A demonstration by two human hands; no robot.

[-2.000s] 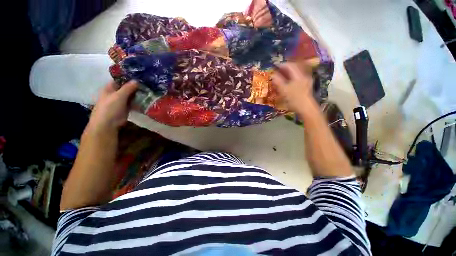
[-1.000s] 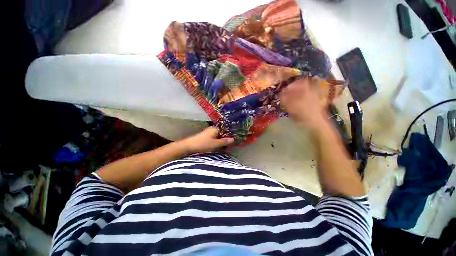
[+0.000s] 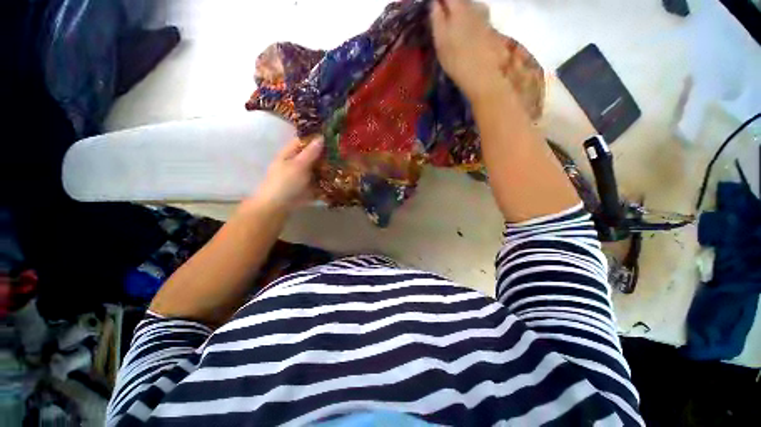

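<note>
The patchwork-print garment (image 3: 384,113), red, navy, brown and orange, lies bunched over the right part of the pale padded sleeve board (image 3: 179,160). The board's rounded left end is bare. My left hand (image 3: 288,177) grips the garment's left lower edge, with the fingertips partly hidden in the cloth. My right hand (image 3: 463,42) is at the garment's far side near the top of the picture and holds gathered cloth. The iron (image 3: 613,188), black-handled with a pale end, stands to the right of my right forearm.
A flat black smartphone (image 3: 598,92) lies right of the garment. A dark cord (image 3: 719,154) curves at the far right, above a crumpled dark blue cloth (image 3: 724,271). Dark cloth (image 3: 83,62) hangs at upper left. Scraps and rolls show at lower left.
My left hand has moved left and away from my body with the garment edge. My right hand has moved to the far side, lifting cloth. The garment, earlier spread along the board, is bunched.
</note>
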